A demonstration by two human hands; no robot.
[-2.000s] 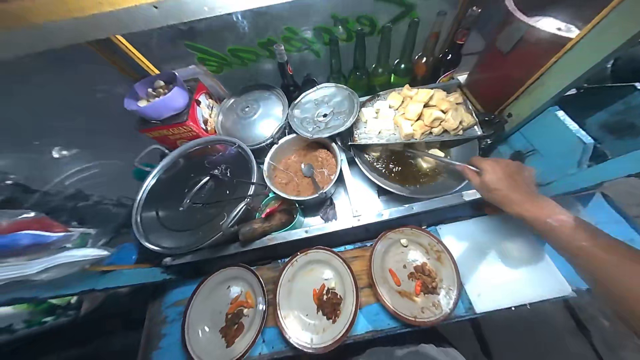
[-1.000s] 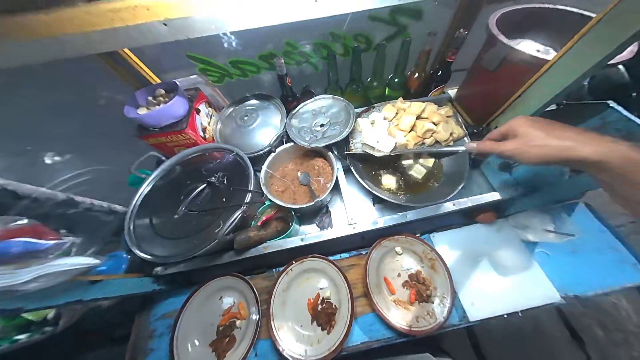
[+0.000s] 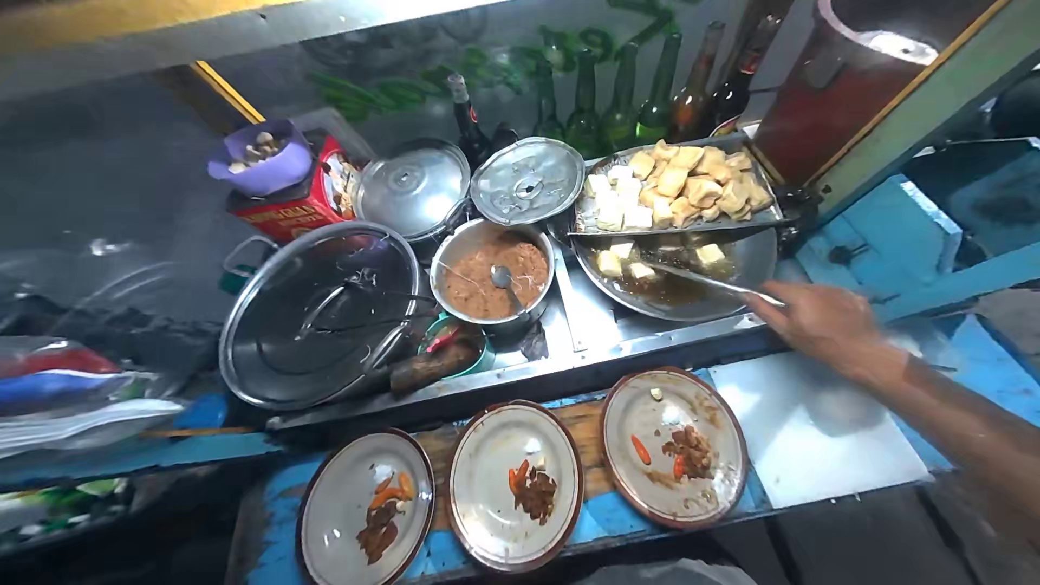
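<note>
My right hand [image 3: 821,321] grips the handle of a metal spatula or ladle [image 3: 715,283], whose far end is in the oil of a wok [image 3: 751,264]. Several pale tofu pieces [image 3: 642,270] lie in the oil around it. Behind the wok, a metal tray [image 3: 768,215] holds white and fried tofu [image 3: 703,191]. In front stand three brown-rimmed plates: a right one [image 3: 674,508], a middle one [image 3: 508,431] and a left one [image 3: 337,496], each with orange chilies and brown paste. My left hand is out of view.
A pot of brown sauce [image 3: 487,272] with a spoon stands left of the wok, beside a large lidded pan [image 3: 284,349]. Two metal lids [image 3: 528,179] lie behind. Glass bottles [image 3: 621,97] line the glass pane. A white board [image 3: 821,431] lies at the right.
My right hand has come down from the tray's right end toward the wok's right rim. The utensil, along the tray's front edge a second ago, now reaches into the oil.
</note>
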